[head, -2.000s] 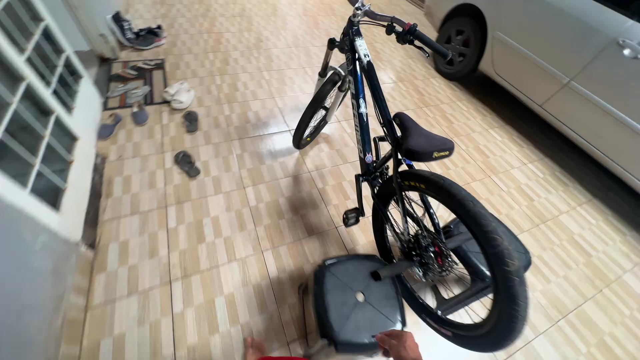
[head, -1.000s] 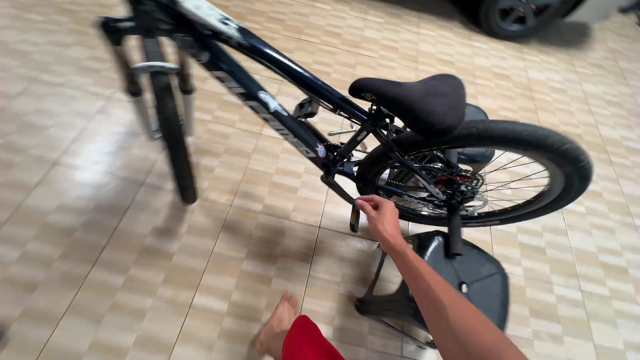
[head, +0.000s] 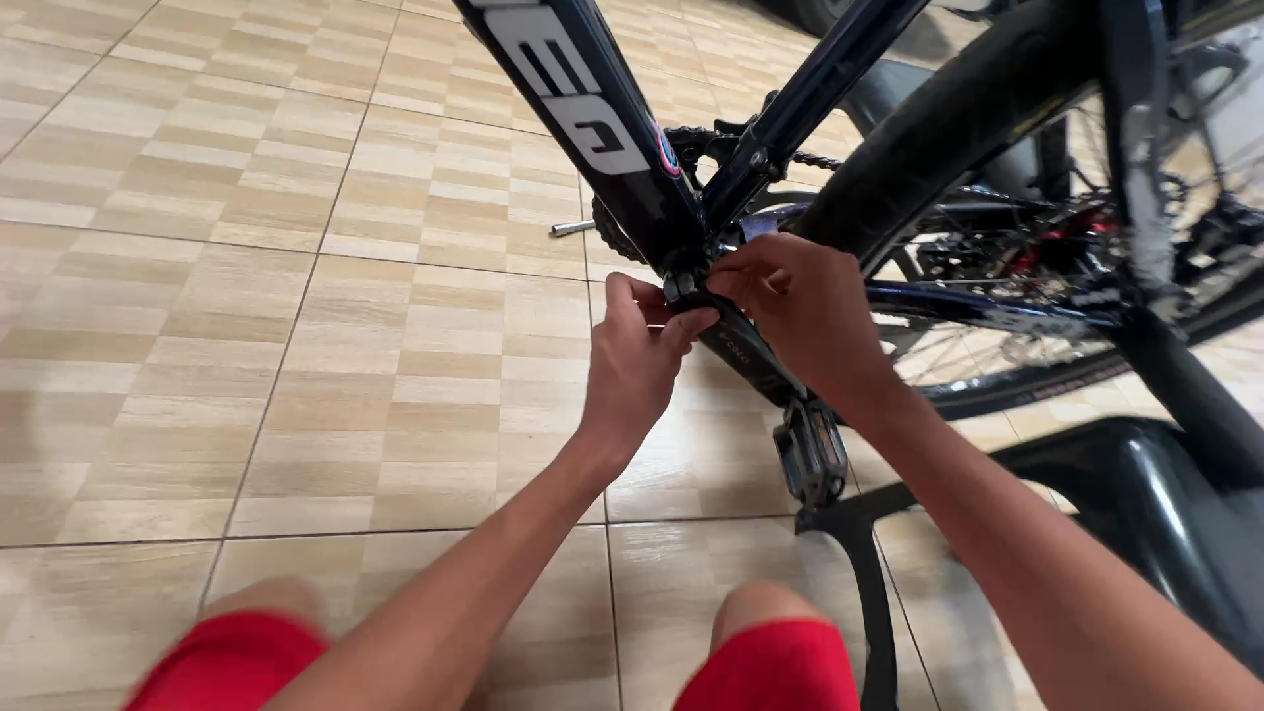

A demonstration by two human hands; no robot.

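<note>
Both hands are at the bottom bracket of a dark bicycle frame point(head: 632, 188). The fingers of my left hand point(head: 642, 351) pinch around the inner end of the black crank arm point(head: 746, 351), with the thumb on its edge. My right hand point(head: 810, 316) touches the same joint from the other side, its fingertips bent close together; whether they hold something small is hidden. Below both hands, the pedal point(head: 812, 454) hangs at the crank arm's outer end. Behind the frame tube the chainring point(head: 614, 229) shows in part.
To the right are the rear wheel's tyre point(head: 958, 118) and a black plastic stool point(head: 1116, 474) near the pedal. A silver rod-like part point(head: 573, 228) sticks out left of the chainring. My knees in red cloth are at the bottom, over the tiled floor point(head: 395, 395).
The view has moved in close to the crank. My right hand was not visible one second ago and is now at the crank joint beside my left hand.
</note>
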